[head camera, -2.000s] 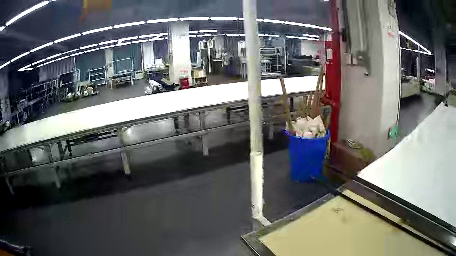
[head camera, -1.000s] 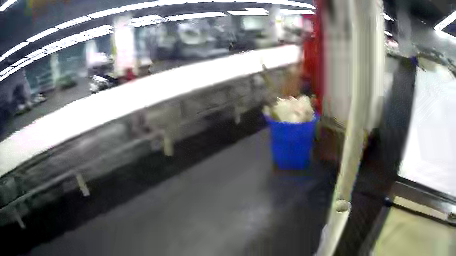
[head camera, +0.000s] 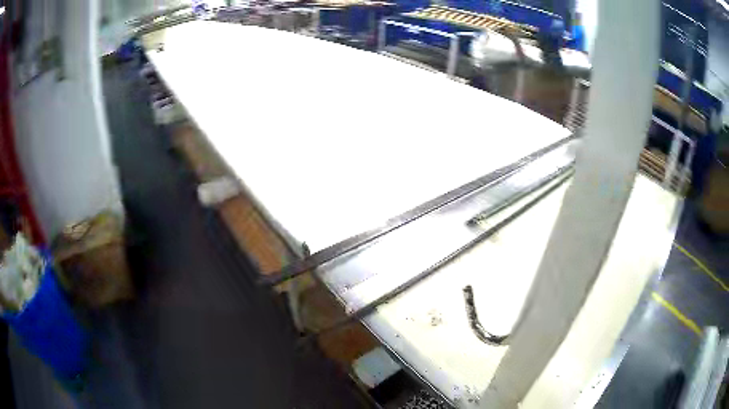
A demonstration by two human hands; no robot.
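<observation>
Neither of my hands is in the picture. A long table covered with a smooth white sheet layer [head camera: 336,120] runs from the middle to the back left. Dark metal bars [head camera: 416,212] cross its near end. Beyond them is a cream-coloured table surface [head camera: 424,319]. A short, dark, curved piece [head camera: 478,318] lies on it; I cannot tell what it is. A thick pale post [head camera: 587,184] stands in front and hides part of this surface.
A blue bin [head camera: 49,327] with pale waste stands at the left edge, beside a brown box [head camera: 94,256] and a white pillar [head camera: 72,128]. Brown boxes [head camera: 252,232] lie under the table. Blue machines [head camera: 511,20] stand at the back. The dark floor [head camera: 200,343] has yellow lines at right.
The view has swung right. The bin has shifted to the left edge, the white-covered table at right now fills the middle, and the other long table has left the picture.
</observation>
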